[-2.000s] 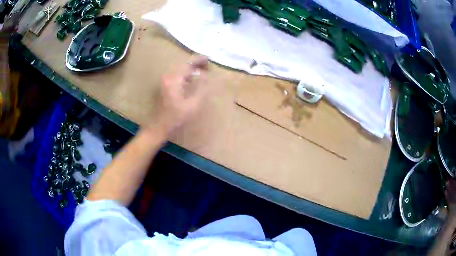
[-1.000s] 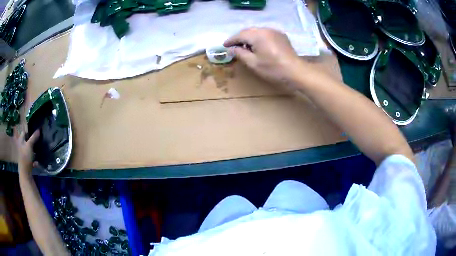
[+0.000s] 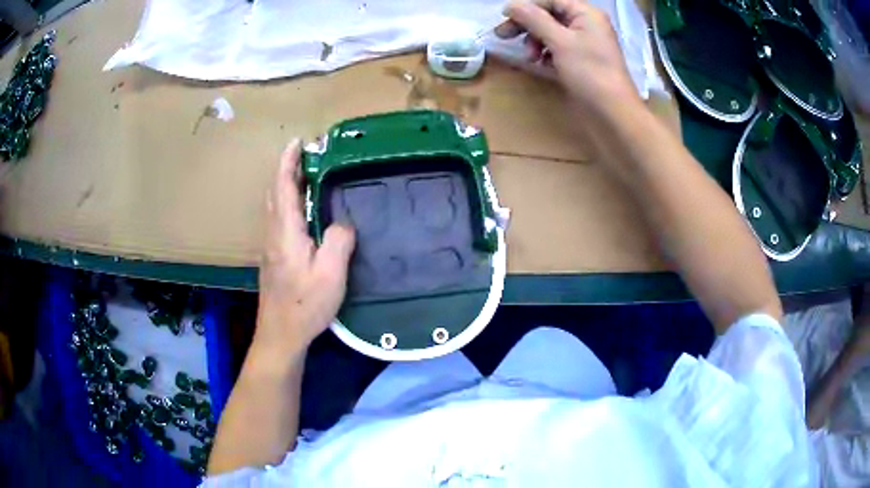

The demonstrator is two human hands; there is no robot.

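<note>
A green case shell (image 3: 410, 229) with a dark grey recessed panel, a pale rim and two round studs lies partly over the bench edge in front of me, its squared end away from me. My left hand (image 3: 305, 257) grips its left side, thumb over the inside edge. My right hand (image 3: 572, 43) is raised at the upper right beside a small white dish (image 3: 456, 59). Its thumb and forefinger are pinched on something thin and pale that points toward the dish; it is too small to identify.
A white cloth (image 3: 238, 43) lies along the back. Several green shells (image 3: 784, 181) overlap at the right. Small green parts (image 3: 27, 95) are heaped at the far left. A blue crate (image 3: 219, 353) with green oval parts stands below the bench. A person's arm shows at the right edge.
My left hand has brought the green shell from the far left to in front of me. My right hand has stayed near the dish, now slightly to its right. The view has shifted.
</note>
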